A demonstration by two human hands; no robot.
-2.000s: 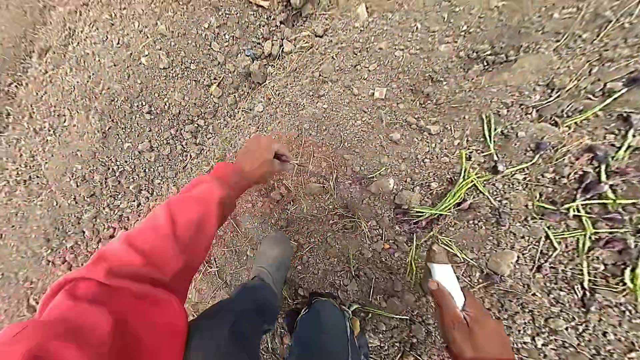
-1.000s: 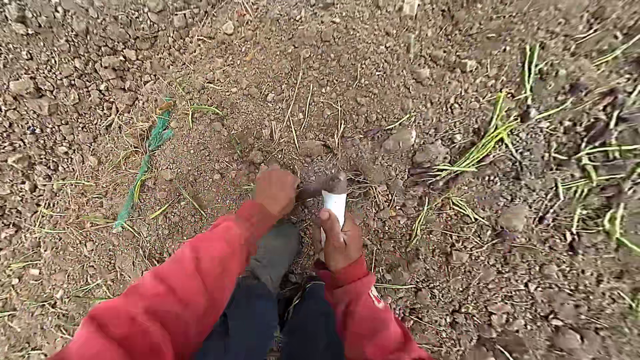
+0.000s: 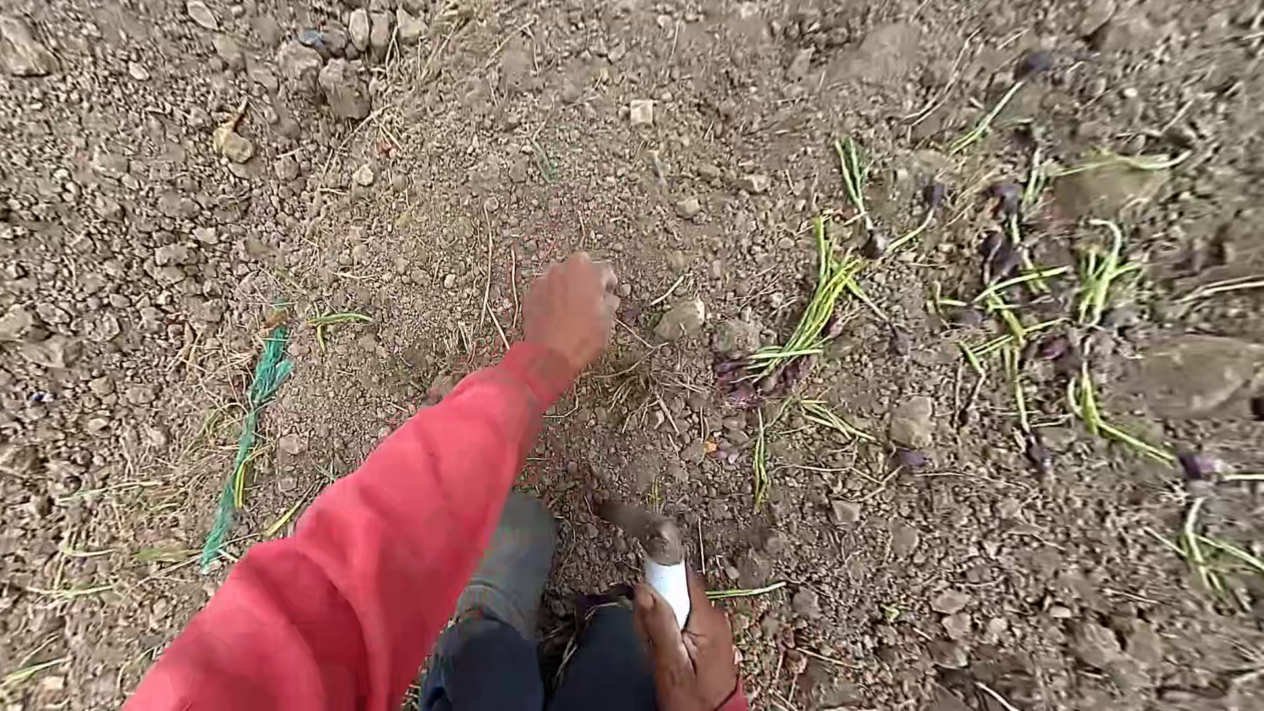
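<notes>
My left hand [image 3: 573, 308] is stretched out over the stony soil near the middle of the view, its fingers curled down; whether it holds anything is hidden. My right hand [image 3: 688, 642], low in the view by my knees, is closed around the white handle of a small hand tool [image 3: 668, 583]. The tool's dark, soil-covered blade points up and left, close to the ground. Right of my left hand lies a bunch of purple onion-like bulbs with green stems [image 3: 812, 326].
More purple bulbs with green leaves [image 3: 1017, 296] are scattered on the right. A strip of green netting or cord [image 3: 255, 420] lies on the left. Stones [image 3: 344, 89] sit at the upper left, and a larger flat stone [image 3: 1190, 375] at the right. My boot [image 3: 518, 553] rests below my left arm.
My left hand has moved forward, away from the tool it was beside a second ago. My right hand still holds the tool and is now lower, nearer my knees.
</notes>
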